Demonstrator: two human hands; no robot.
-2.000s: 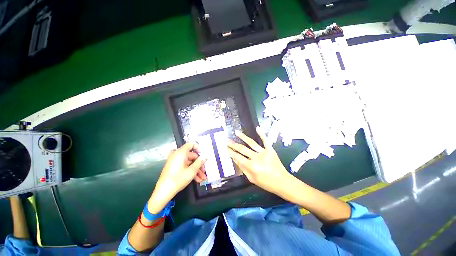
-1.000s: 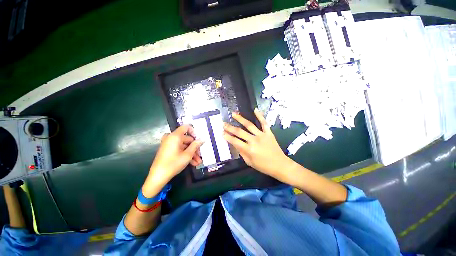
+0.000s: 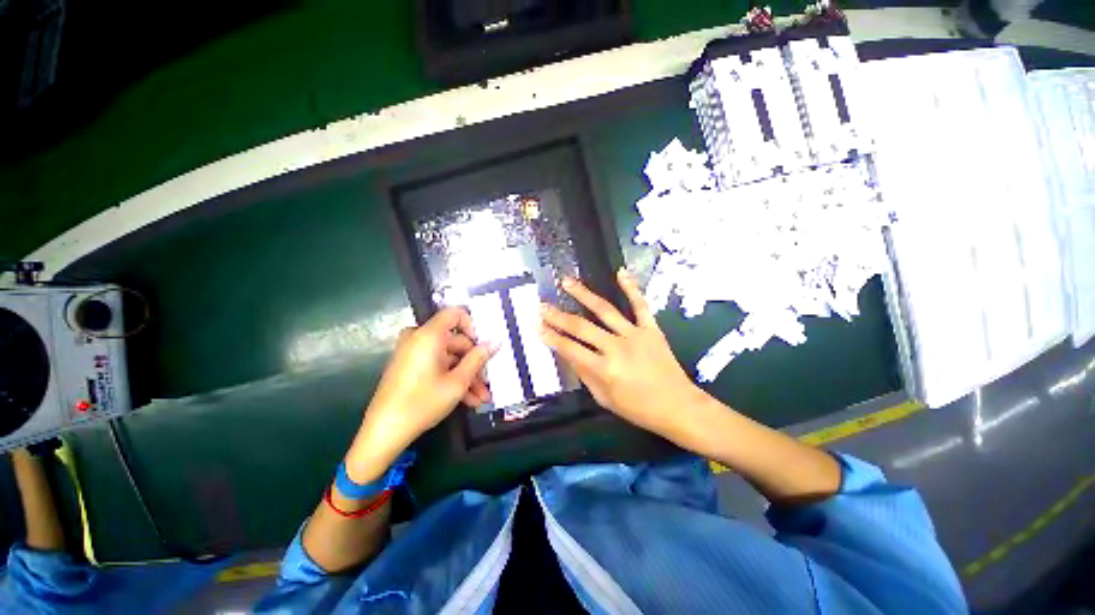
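A black carrier tray [image 3: 422, 267] holds an open tablet unit with a speckled circuit board [image 3: 546, 246] at its far end. Two white battery packs [image 3: 536, 348] lie side by side in the unit, with a dark T-shaped gap between and above them. My left hand [image 3: 430, 375], with a blue wrist strap, is at the left pack's edge, fingers curled with thumb and fingertips close together; whether they pinch anything is unclear. My right hand [image 3: 624, 360] is spread, with its fingertips on the right pack's edge and the unit's right side.
A heap of white liners [image 3: 769, 246] lies right of the tray, battery stacks [image 3: 787, 108] behind it, and large white sheets [image 3: 961, 228] at far right. A white air blower [image 3: 72, 354] is at left, another person's arm [image 3: 39, 505] below it. A white-edged green belt [image 3: 276, 96] carries another tray.
The camera view has shifted, moving the whole bench scene upward since the first frame. The tray on the belt has moved left. My hands keep nearly the same place on the unit.
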